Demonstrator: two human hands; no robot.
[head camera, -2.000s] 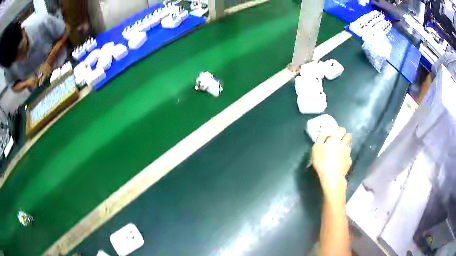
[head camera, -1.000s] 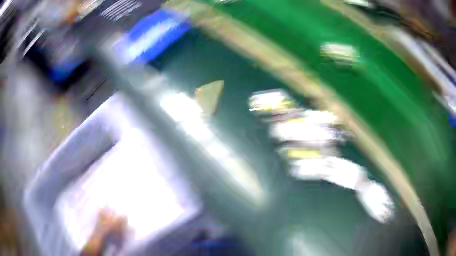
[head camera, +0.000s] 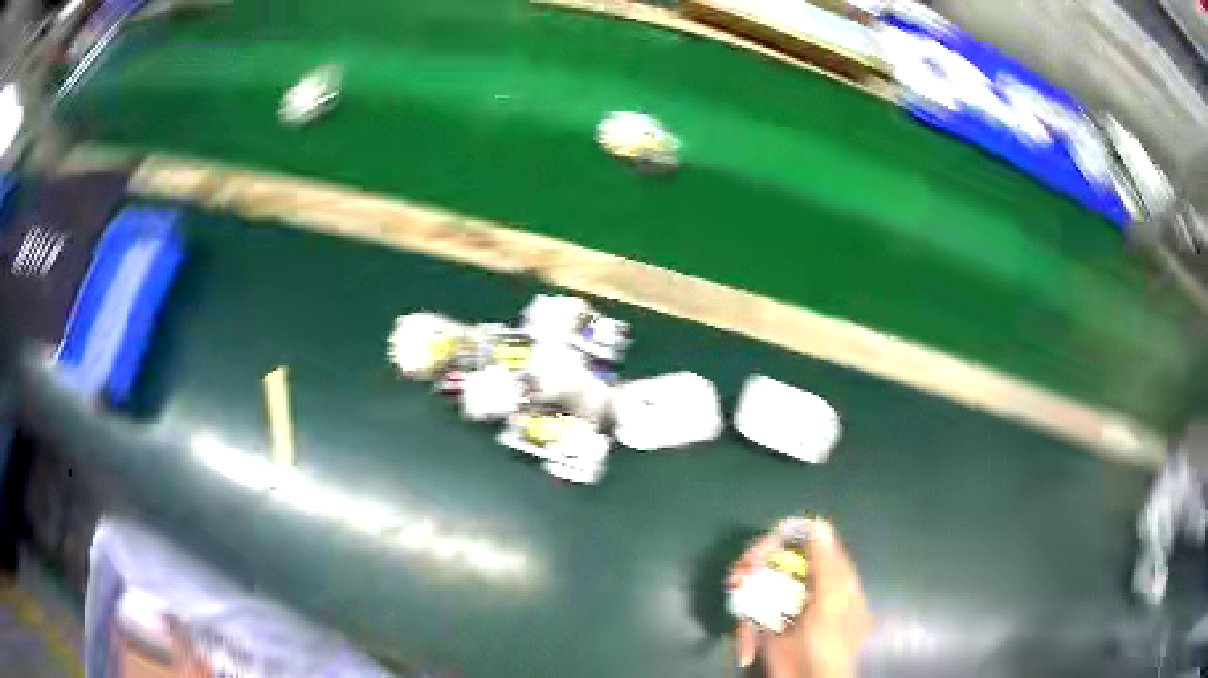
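Observation:
My right hand (head camera: 828, 603) is at the lower right, closed around a small open base (head camera: 768, 599) with white and yellow parts. A blurred skin-coloured shape at the lined crate, lower left, looks like my left hand (head camera: 156, 625); whether it holds anything cannot be told. Several open bases (head camera: 541, 371) with white, yellow and metal bits lie in a cluster on the dark green bench (head camera: 398, 583). Two smooth white rounded pieces (head camera: 669, 411) (head camera: 788, 419) lie to their right, front covers or closed adapters.
The lined crate (head camera: 113, 583) is at the lower left edge. A blue bin (head camera: 122, 305) and a thin pale stick (head camera: 278, 417) lie at left. The green conveyor (head camera: 464, 146) carries two blurred white pieces (head camera: 311, 96) (head camera: 639, 138). A blue mat (head camera: 1013, 126) is opposite.
The view has swung round from the bench's other end. My right hand, earlier at a white piece, now holds an open base. The hand in the crate shows less than one second ago.

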